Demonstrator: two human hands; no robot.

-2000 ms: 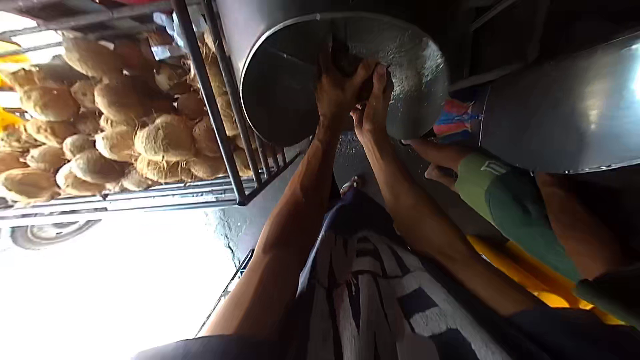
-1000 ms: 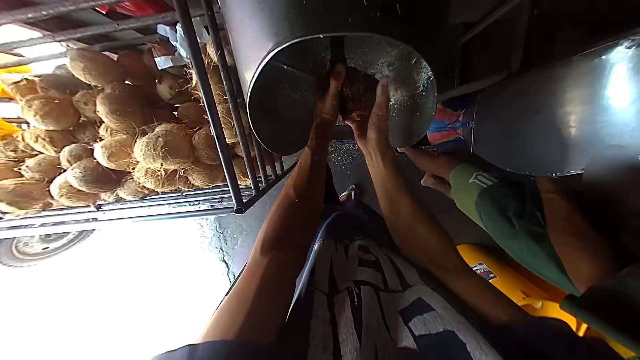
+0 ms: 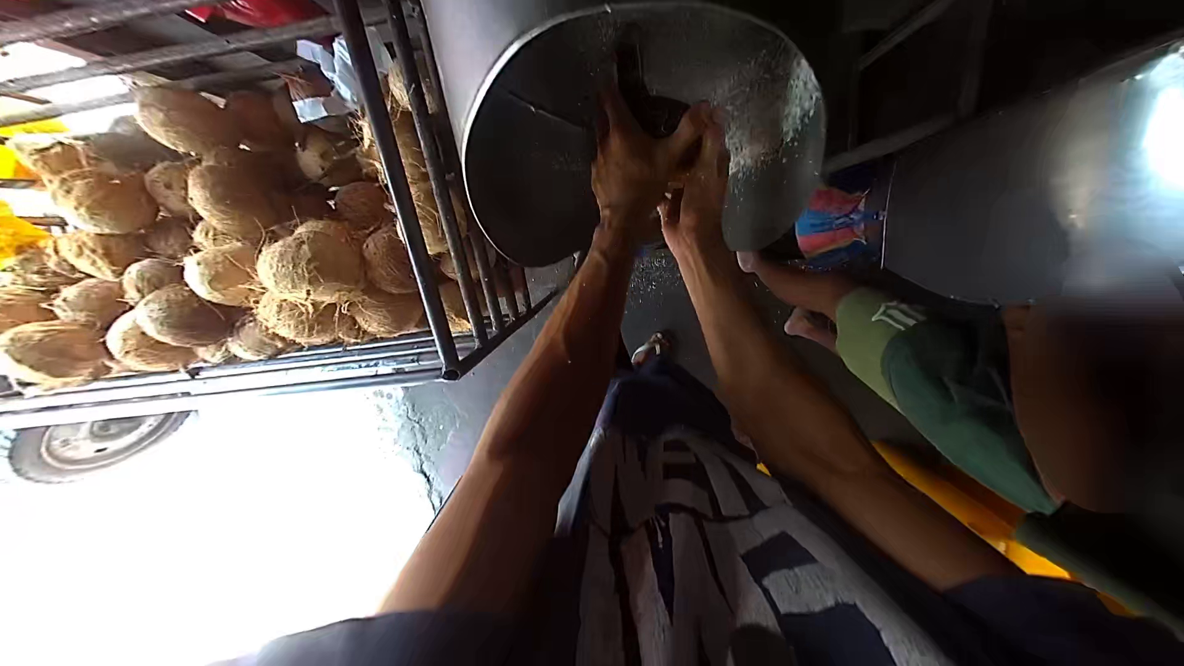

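A round metal drum housing with an open front stands ahead of me, its inner wall speckled with white coconut shreds. My left hand and my right hand are inside its opening, close together, fingers curled around a dark brown coconut piece. The fingers and shadow hide much of the piece. A dark shaft runs down from the back of the drum towards it; whether the two touch is hidden.
At left, a metal rack holds several husked coconuts. At right are a large sheet-metal surface, a co-worker's arm and green clothing, and a yellow object lower down. A wheel shows at lower left.
My hands stay inside the drum; since one second ago my left hand has turned and its fingers now cover more of the brown coconut piece.
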